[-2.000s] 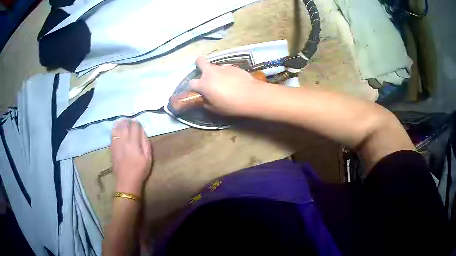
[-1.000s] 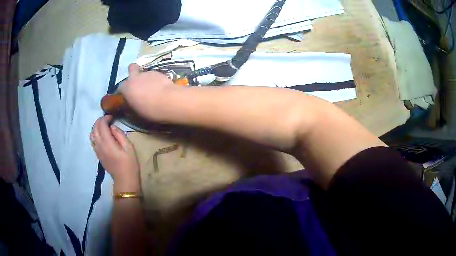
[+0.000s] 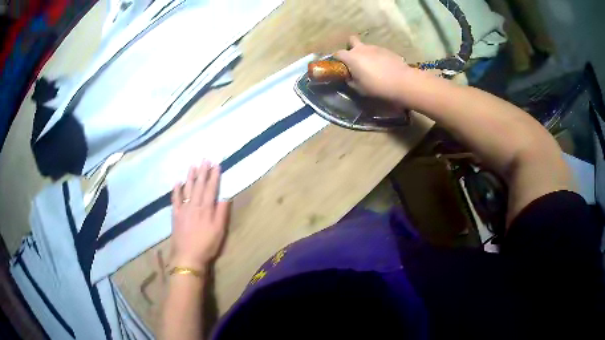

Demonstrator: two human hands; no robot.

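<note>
A pale garment panel (image 3: 259,116) with a dark lengthwise stripe lies across the board, a dark contrast piece (image 3: 95,219) at its left end. My left hand (image 3: 200,216) lies flat on the panel over the stripe, fingers pointing away from me, holding nothing. My right hand (image 3: 375,70) is closed on the orange-brown handle of the steam iron (image 3: 355,106). The iron's pointed plate rests on the panel's right end and hides it. Its tip points left.
A pile of pale panels (image 3: 139,80) lies at the upper left. Striped panels (image 3: 50,265) hang at the lower left. The dark wrapped cord (image 3: 466,33) curves behind the iron. Pale green cloth (image 3: 487,26) lies at the upper right. The board's edge (image 3: 378,179) runs near my body.
The iron and my right hand have moved from the panel's left end to its right end. My left hand has gone from beside the iron to flat on the panel. The view has shifted.
</note>
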